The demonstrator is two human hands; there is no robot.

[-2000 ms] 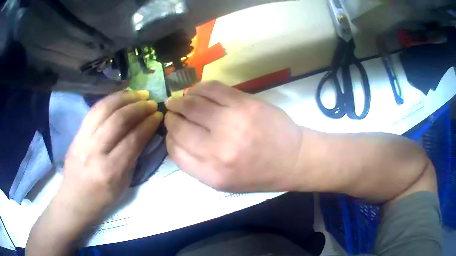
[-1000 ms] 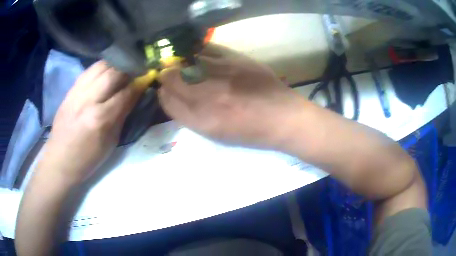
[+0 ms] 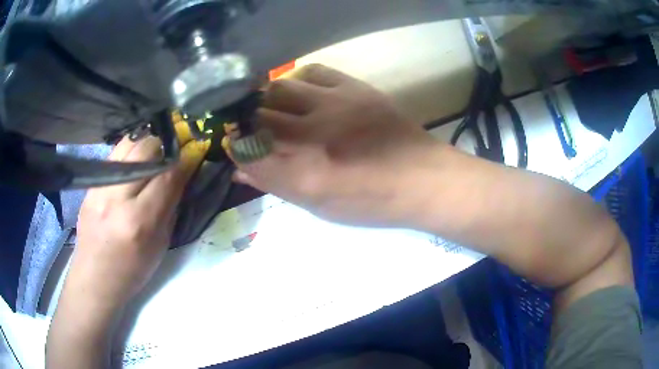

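A dark cloth piece [image 3: 204, 198] lies between my hands, running from the needle area [image 3: 204, 128] down towards me. My left hand [image 3: 126, 216] holds its left side, fingertips in the yellow-green glow by the needle. My right hand [image 3: 325, 144] is on the other side, with thumb and forefinger at the cloth beside the ridged knob [image 3: 253, 146]. The machine head [image 3: 87, 79] covers part of my left fingers, and the fingertips' exact hold is partly hidden. Light blue-grey cloth [image 3: 42, 252] lies at the far left.
Black-handled shears [image 3: 491, 108] lie right of the machine. Slim snips [image 3: 560, 122], a red-handled tool [image 3: 600, 59] and dark cloth [image 3: 614, 94] lie farther right. Orange-red tape [image 3: 282, 70] shows behind my right hand. A blue basket [image 3: 627, 194] is below the white table [image 3: 289, 288] at right.
Both hands have moved up closer to the needle. More dark cloth shows below the fingertips. The view has shifted, and the machine head now covers more of the upper left.
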